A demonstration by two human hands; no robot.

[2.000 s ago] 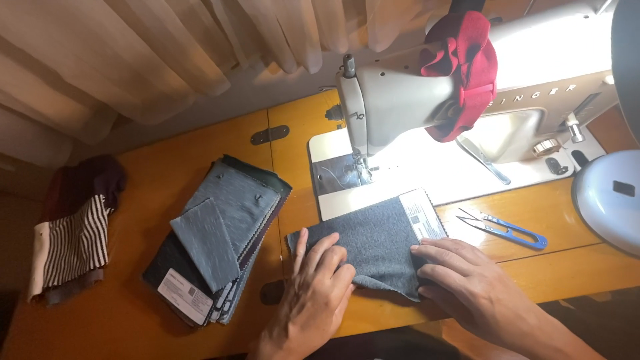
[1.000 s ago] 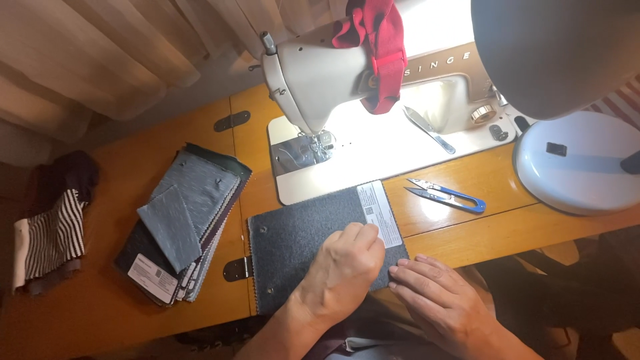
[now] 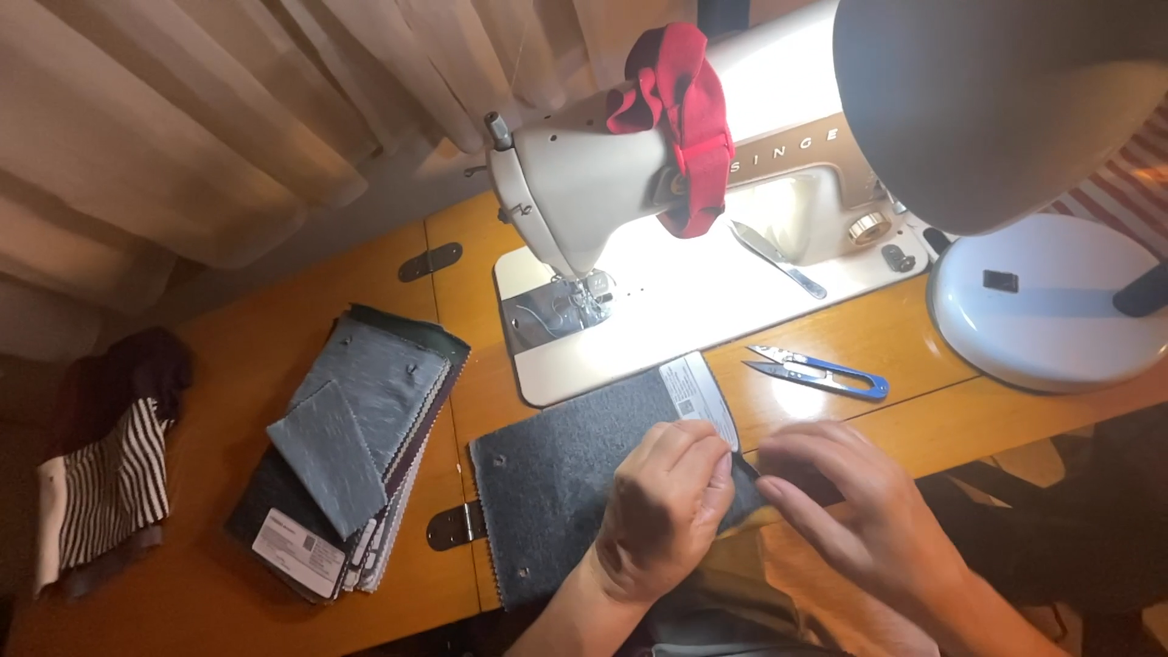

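A dark grey fabric swatch [image 3: 566, 474] with pinked edges, small holes and a white printed label [image 3: 698, 392] lies at the table's front edge, just before the sewing machine [image 3: 584, 173]. My left hand [image 3: 671, 502] is closed over the swatch's right part, fingertips pinching at the label's lower end; what lies between them is too small to tell. At the swatch's right corner, my right hand [image 3: 849, 493] has thumb and fingers apart, with nothing visible in it. Blue-handled thread snips [image 3: 821, 372] lie behind my right hand.
A stack of fabric swatches [image 3: 365, 392] with a loose grey piece [image 3: 333, 456] on top lies left. Striped and dark cloth [image 3: 119, 465] is at the far left. Tweezers [image 3: 780, 260] rest on the machine bed; a red strap [image 3: 698, 137] hangs over its arm. A lamp base [image 3: 1049, 301] stands right.
Two seconds ago both hands lay on the swatch, my left at its left side. Since then my left hand has moved to the label end and closed, and my right hand has lifted off.
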